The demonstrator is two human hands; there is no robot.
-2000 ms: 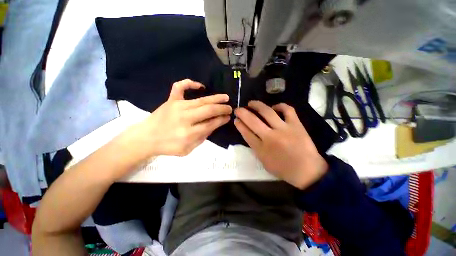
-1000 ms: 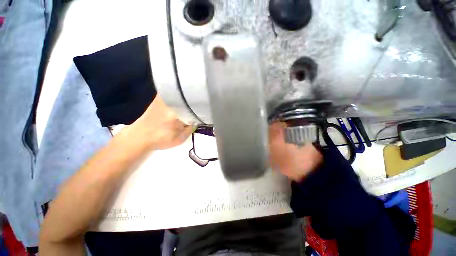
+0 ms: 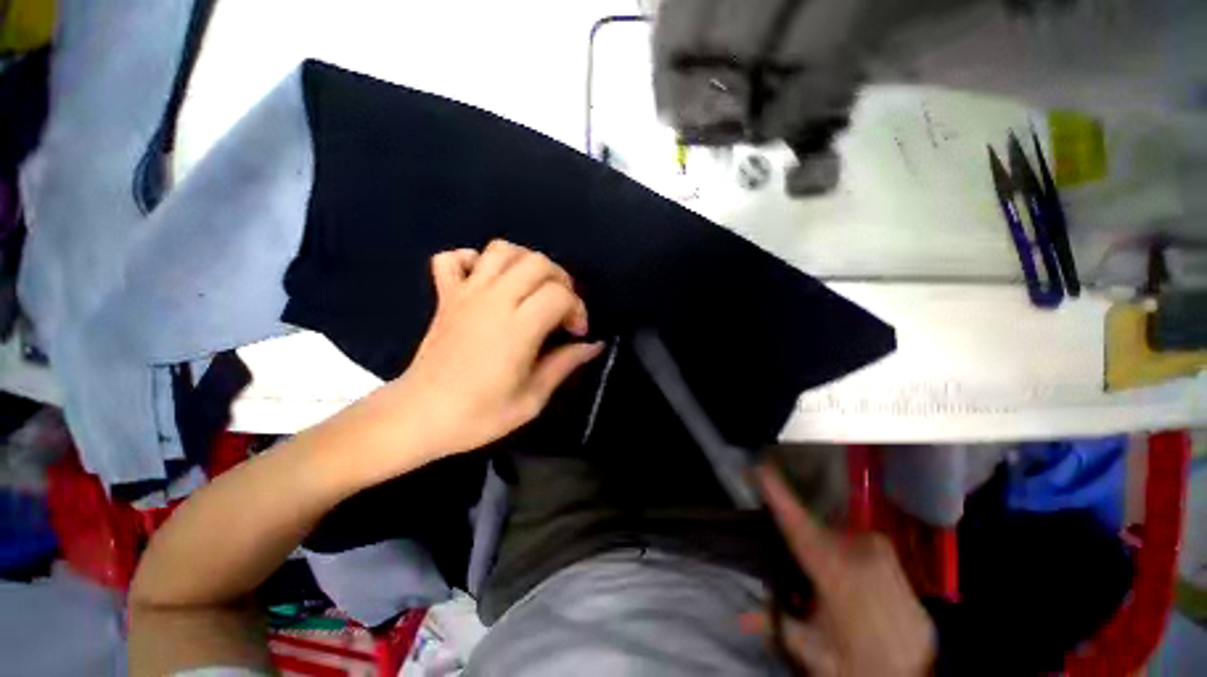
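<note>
The black garment panel (image 3: 450, 185) lies over the table's near edge, away from the machine head. A thin pale slit line (image 3: 604, 388) shows on it. My left hand (image 3: 510, 337) pinches the panel just left of that line. My right hand (image 3: 860, 602), blurred, is low at the right and holds the fabric shears (image 3: 695, 417). Their silver blades point up and left over the panel, with the tip near the top of the pale line. Whether the blades touch the cloth is unclear.
The grey sewing machine head (image 3: 794, 66) is blurred at the top. Blue snips (image 3: 1028, 238) and dark tweezers (image 3: 1052, 218) lie at the right, above a tan card (image 3: 1141, 351). Pale blue-grey panels (image 3: 99, 251) hang at the left. A red basket (image 3: 1165, 529) stands below at right.
The panel has come out from under the machine toward me and turned. The shears have left the table and are in my right hand, which has moved down and right.
</note>
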